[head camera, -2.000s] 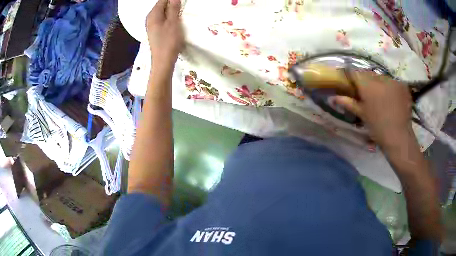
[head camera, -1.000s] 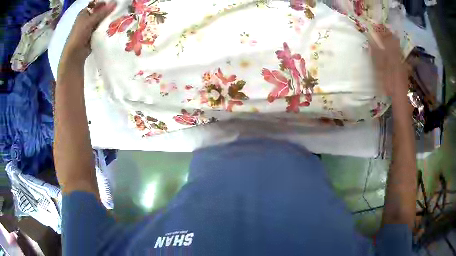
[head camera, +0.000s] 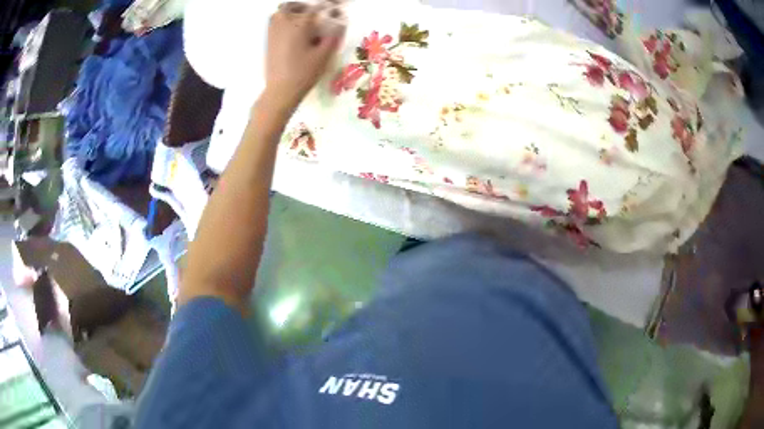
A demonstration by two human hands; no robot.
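Note:
The floral dress [head camera: 503, 109], cream with red-pink flowers, lies stretched over the white padded pressing table [head camera: 214, 42]. My left hand [head camera: 300, 52] is at the dress's left end with its fingers curled on the cloth. My right hand [head camera: 751, 323] is only partly visible at the far right edge, over the dark pad [head camera: 712, 251] and beside a small shiny dark thing. It is cut off and blurred, so its grip cannot be told. The iron cannot be clearly made out.
Blue garments [head camera: 117, 109] are heaped at the left, with white hangers [head camera: 105, 226] below them. A cardboard box [head camera: 92, 293] stands at the lower left. Plain white cloth [head camera: 402, 209] hangs over the table's near edge.
The iron, in my right hand two seconds ago, has left the dress. My right hand has moved from the dress's right end to the far right edge. The view has shifted.

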